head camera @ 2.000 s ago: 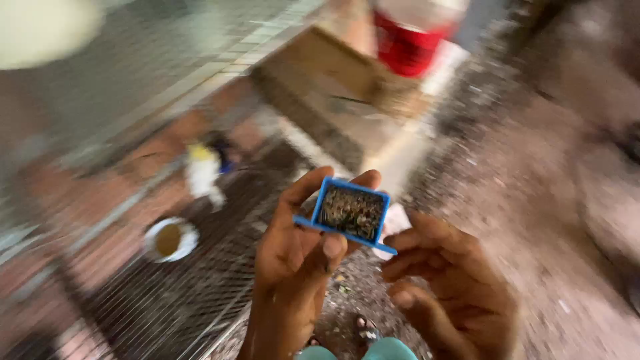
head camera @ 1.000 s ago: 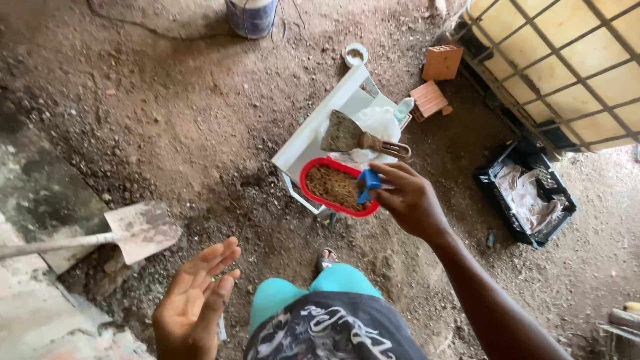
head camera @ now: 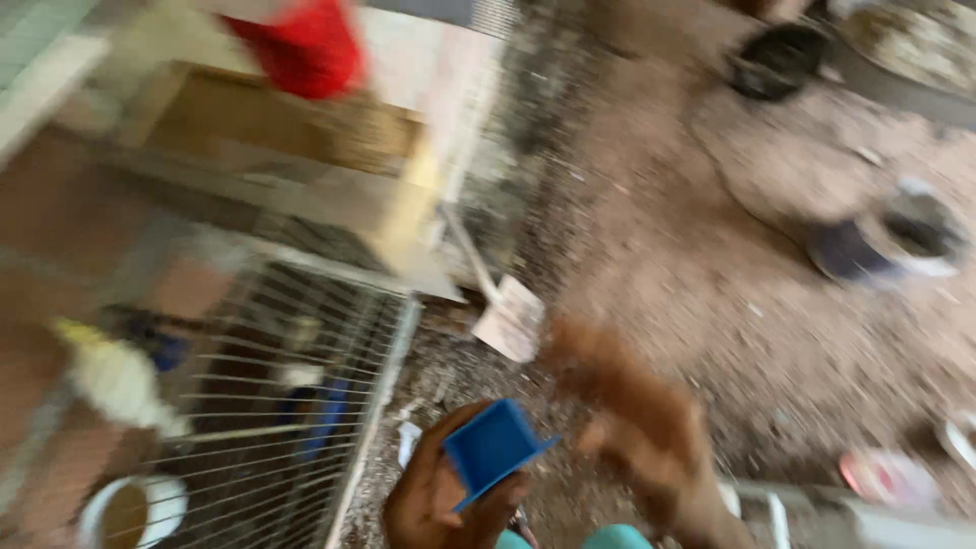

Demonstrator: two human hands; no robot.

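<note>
A small blue plastic box (head camera: 496,450) with an open top and flat side tabs is gripped in my left hand (head camera: 435,488), low in the middle of the view. No seeds or grain show inside it. To its right is my right hand (head camera: 640,419), badly blurred, apart from the box; nothing can be made out in its fingers.
Left of my hands stands a wire cage or rack (head camera: 290,381), with a white cup of brown contents (head camera: 133,511) beside it. A shovel (head camera: 511,320) lies ahead. Beyond are a wooden tray (head camera: 252,122), a red container (head camera: 313,49), a bucket (head camera: 884,236) and a dark bowl (head camera: 778,61).
The blue box, in my right hand over a red tub one second ago, is now in my left hand. Two seconds ago it held dark grainy matter; now its inside looks bare. The view has swung to the cage.
</note>
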